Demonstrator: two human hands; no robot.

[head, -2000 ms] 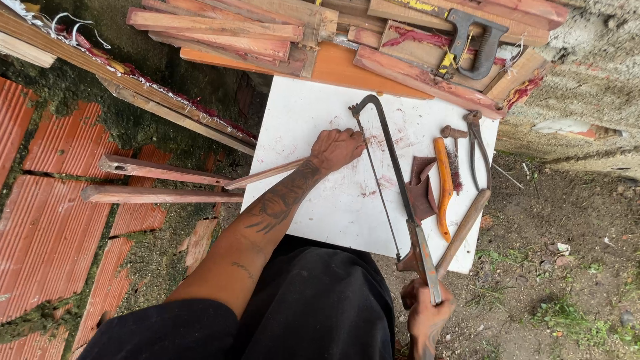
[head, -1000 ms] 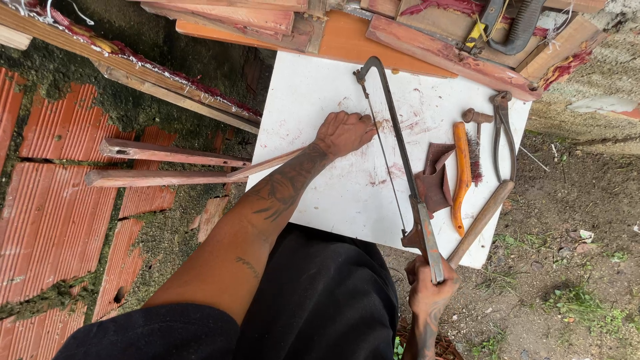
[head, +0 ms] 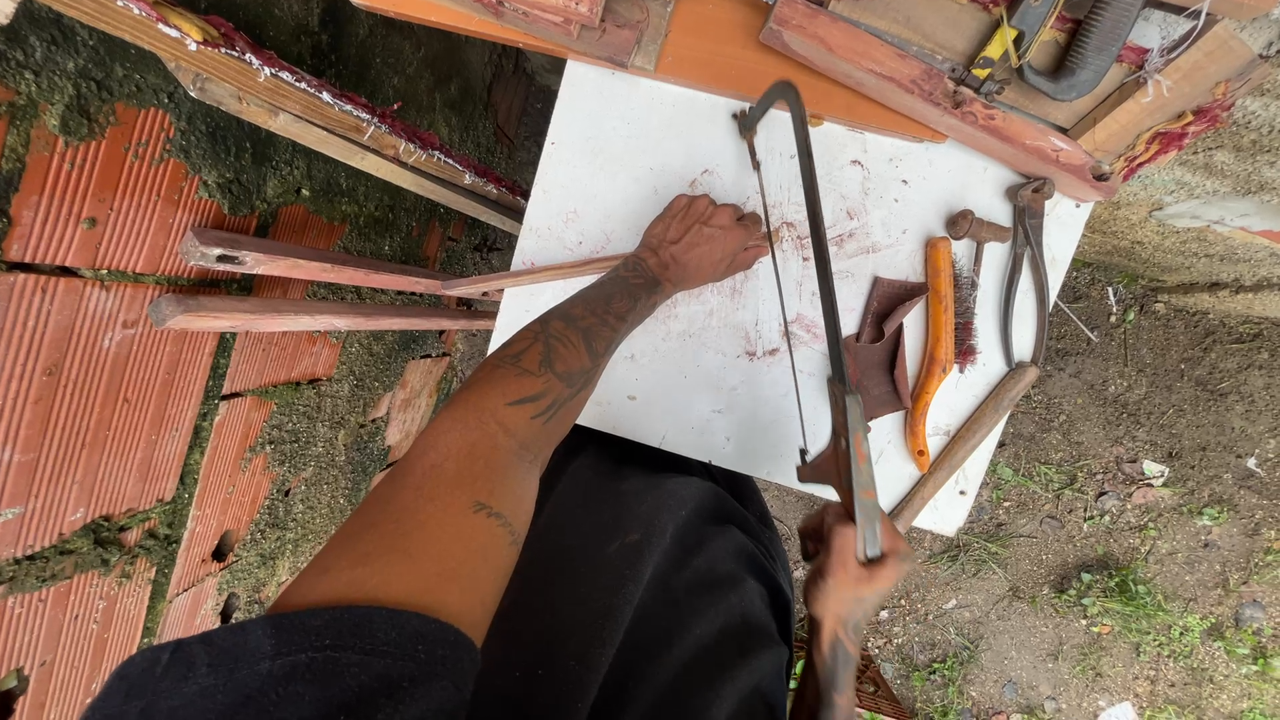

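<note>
My left hand [head: 700,240] is closed around a thin wooden strip [head: 550,274] on the white board [head: 640,400]. The strip's tip just shows beyond my fingers, beside the blade of the hacksaw [head: 818,240]. My right hand [head: 853,565], slightly blurred, grips the saw's handle, and the frame points away from me. To the saw's right lie a folded piece of brown leather [head: 882,350], a wire brush with an orange handle [head: 935,350], rusty pincers [head: 1015,270] and a hammer [head: 970,440] with a wooden handle.
Two wooden legs [head: 330,315] stick out left of the board. Wood pieces [head: 930,90] and a clamp-like metal tool [head: 1085,50] lie on an orange board [head: 730,50] at the top. Ridged red bricks [head: 90,400] are at left, bare soil [head: 1150,400] at right.
The view has moved closer and shifted. The saw stays in my right hand, its frame now more upright in view than two seconds ago. My left hand keeps its hold on the strip.
</note>
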